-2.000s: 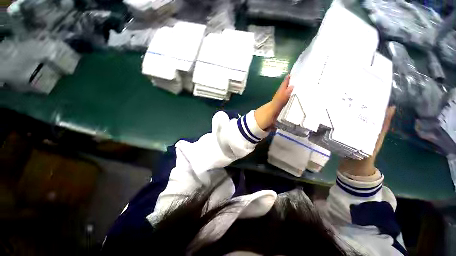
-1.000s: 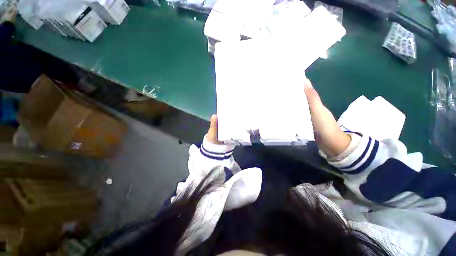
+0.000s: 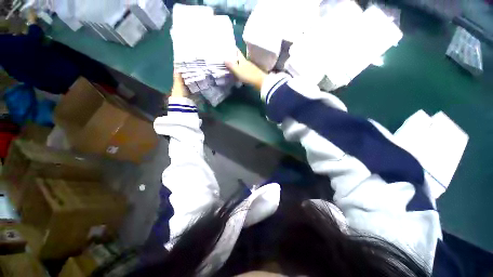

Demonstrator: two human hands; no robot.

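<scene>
A thick white stack of booklets [image 3: 201, 40] is between my two hands at the front edge of the green bench. Its near ends show several layers, slightly fanned. My left hand [image 3: 179, 85] is on its left side, mostly hidden behind the stack. My right hand [image 3: 246, 69] is on its right side, fingers at the near right corner. Whether the stack rests on the bench or is just above it, I cannot tell. More white stacks [image 3: 324, 40] lie to the right of it, overexposed. A separate white bundle [image 3: 432, 146] lies farther right, partly behind my right sleeve.
The green bench [image 3: 373, 92] runs across the view. White boxes [image 3: 130, 27] stand in a row at the upper left, near another person's dark sleeve [image 3: 24, 46]. A printed packet [image 3: 466, 50] lies at the upper right. Open brown cartons [image 3: 102, 127] stand on the grey floor at the left.
The stack in my hands has moved left and away from me, left of the other white stacks. My right arm now reaches across. The view has shifted left, showing more cartons.
</scene>
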